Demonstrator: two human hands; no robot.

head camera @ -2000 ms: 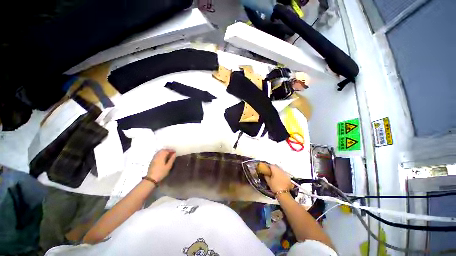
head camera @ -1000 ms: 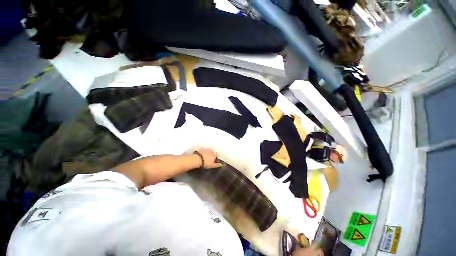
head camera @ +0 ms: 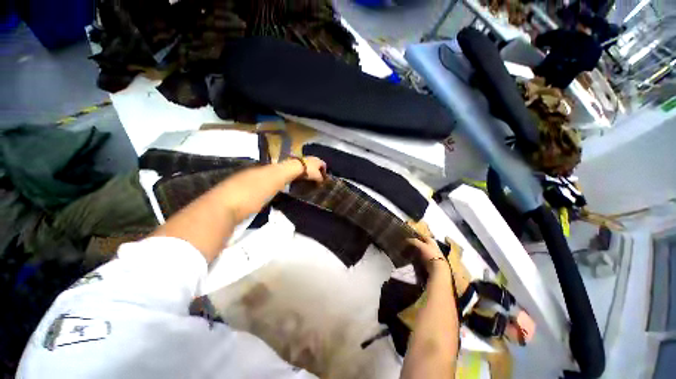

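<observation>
A curved brown plaid piece (head camera: 356, 208) stretches between my two hands over the middle of the table. My left hand (head camera: 314, 169) holds its upper left end. My right hand (head camera: 426, 253) holds its lower right end. A wide black cut piece (head camera: 326, 231) lies just below the plaid piece, partly covered by it. Another long black curved strip (head camera: 370, 178) lies beyond it. The press cloth (head camera: 274, 303) with brown scorch stains lies bare near my body. The iron does not show.
Small plaid pieces (head camera: 193, 189) lie at left, partly behind my left arm. Black pieces (head camera: 399, 297) and card patterns (head camera: 458, 268) lie around my right forearm. The pincushion (head camera: 523, 326) is at right. A dark padded pressing arm (head camera: 333, 89) stands beyond the table, with cloth heaps (head camera: 215, 37) behind.
The plaid piece has moved from the press cloth up and away from my body. My right hand has left the iron and now holds the piece's right end. The view has shifted.
</observation>
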